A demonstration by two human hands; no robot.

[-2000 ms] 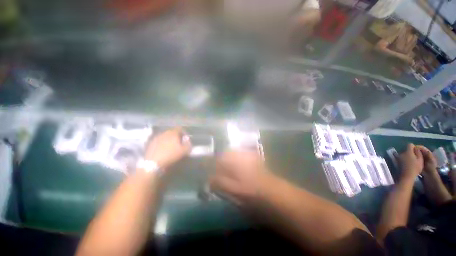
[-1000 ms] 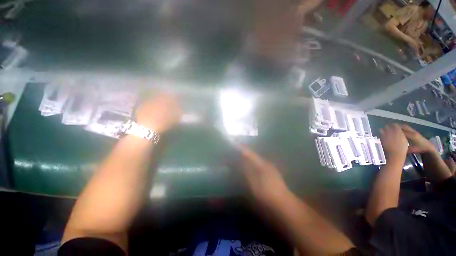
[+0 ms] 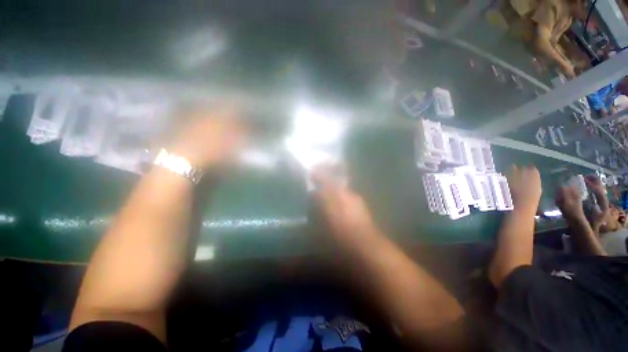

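My left hand (image 3: 210,137), with a metal-band watch, is blurred over the green bench beside the left pile of white plastic frames (image 3: 82,127). A pale blurred shape (image 3: 258,157) lies just right of its fingers; whether the hand holds it is unclear. My right hand (image 3: 332,189) is blurred, its fingers at the lower edge of a glaring white frame group (image 3: 317,134). Glare and blur hide its grip. No hammer can be made out.
Rows of stacked white frames (image 3: 465,168) stand to the right. Loose frames (image 3: 443,102) lie beyond the pale rail (image 3: 537,150). A neighbour's hand (image 3: 525,182) and dark sleeve are at the right. More people are farther off. A metal beam (image 3: 558,106) crosses the upper right.
The view has shifted, so the bench sits higher and farther left. My right hand has come up to the lower edge of the middle frame group. My left hand stays beside the left pile.
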